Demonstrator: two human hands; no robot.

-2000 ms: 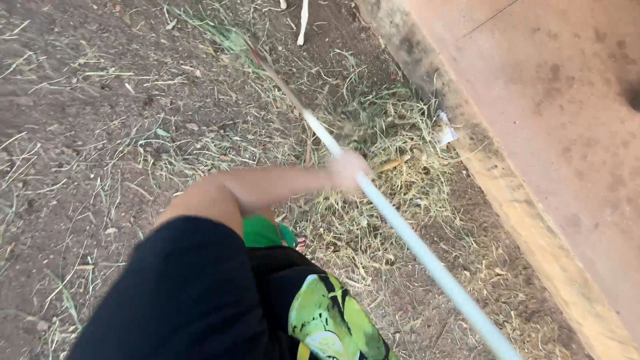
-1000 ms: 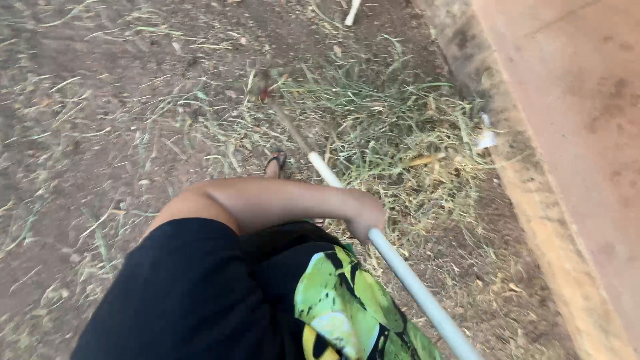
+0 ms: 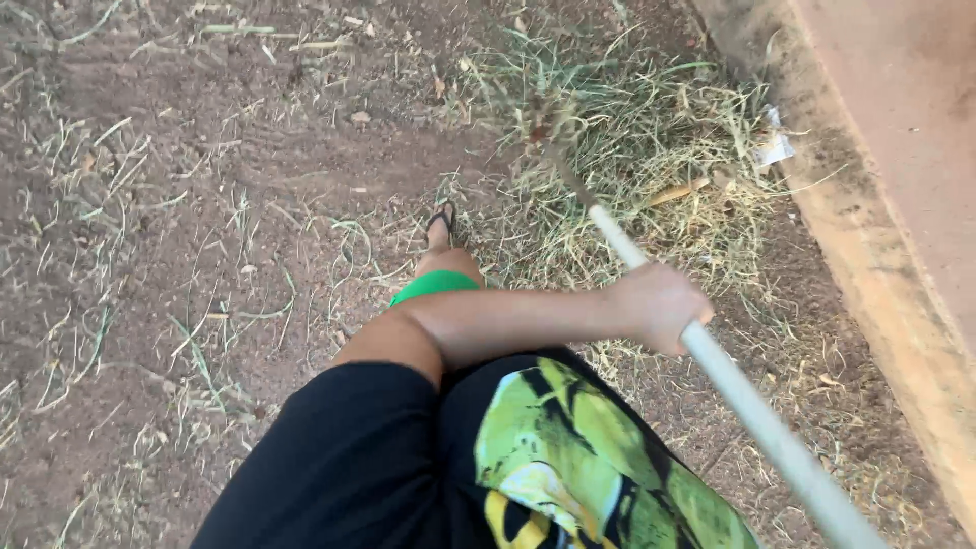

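Observation:
My left hand is closed around the pale pole of a long-handled tool, which slants from the lower right to the upper middle. Beyond the hand, the pole meets a thinner brown section. The tool's far end is blurred and partly hidden in a heap of cut grass, so its type cannot be told. The heap mixes green and dry blades and has a yellowish leaf on it. My right hand is out of view.
A concrete edge borders a reddish slab on the right. A whitish scrap lies between heap and edge. Loose grass is scattered over bare soil on the left. My sandaled foot stands left of the heap.
The tool's far end has moved from the ground left of the heap rightward into the heap's left part. My left hand has kept its hold on the pole.

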